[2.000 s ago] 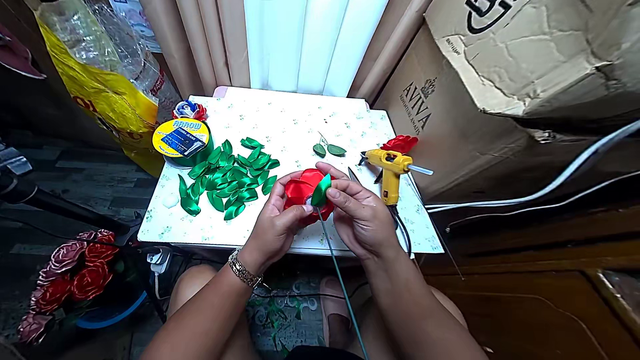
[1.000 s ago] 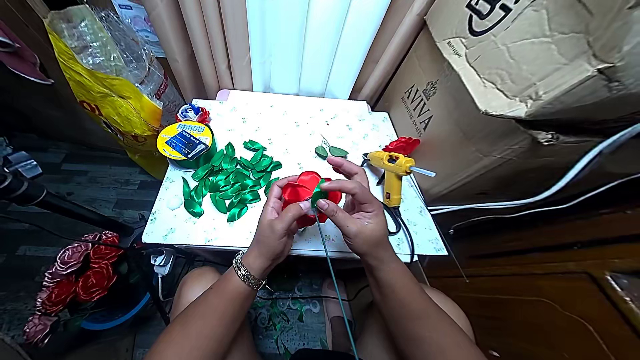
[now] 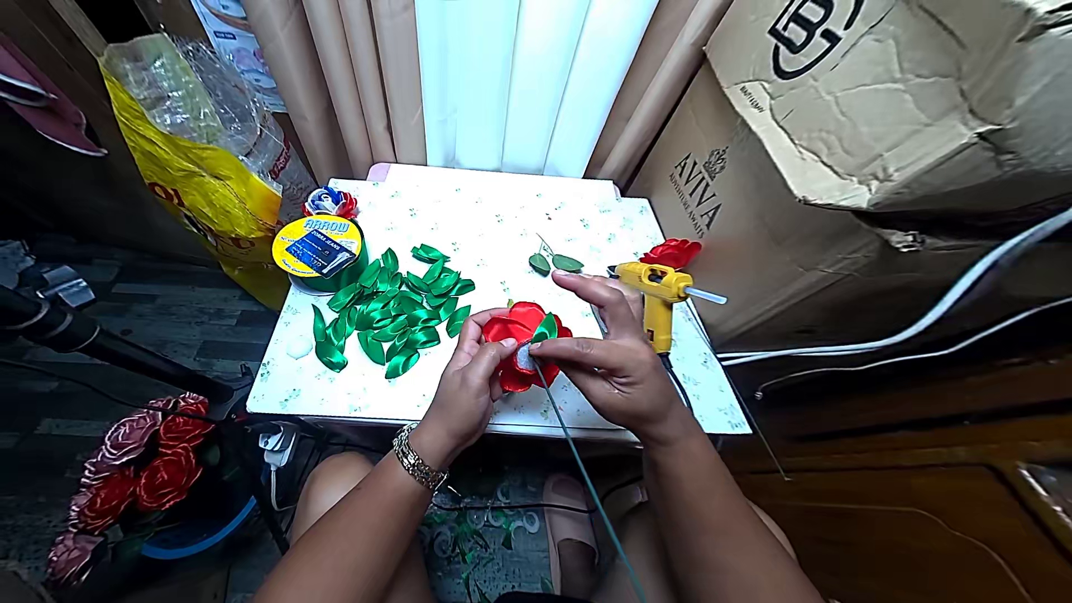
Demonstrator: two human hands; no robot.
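Observation:
My left hand [image 3: 471,373] grips the edge of a red ribbon rose [image 3: 528,314], its underside turned toward me. From the pale round base [image 3: 526,360] a green stem [image 3: 576,456] runs down toward my lap. A green ribbon leaf [image 3: 545,329] lies against the petals beside the base, and the thumb and forefinger of my right hand [image 3: 615,368] pinch at its lower end. The other right fingers are raised. A pile of green ribbon leaves [image 3: 402,310] lies left of the rose. Behind my right hand rests a yellow glue gun [image 3: 660,289], near another red rose [image 3: 672,252].
On the small white table [image 3: 486,209] are a ribbon spool [image 3: 318,251], a blue, white and red flower [image 3: 330,203] and a leaf sprig [image 3: 556,262]. Cardboard boxes [image 3: 754,243] stand right; a yellow bag [image 3: 201,184] and finished roses [image 3: 167,469] are left.
The rose's pale base now shows between my hands, where my fingers covered it before. My right hand's upper fingers have lifted away from the flower.

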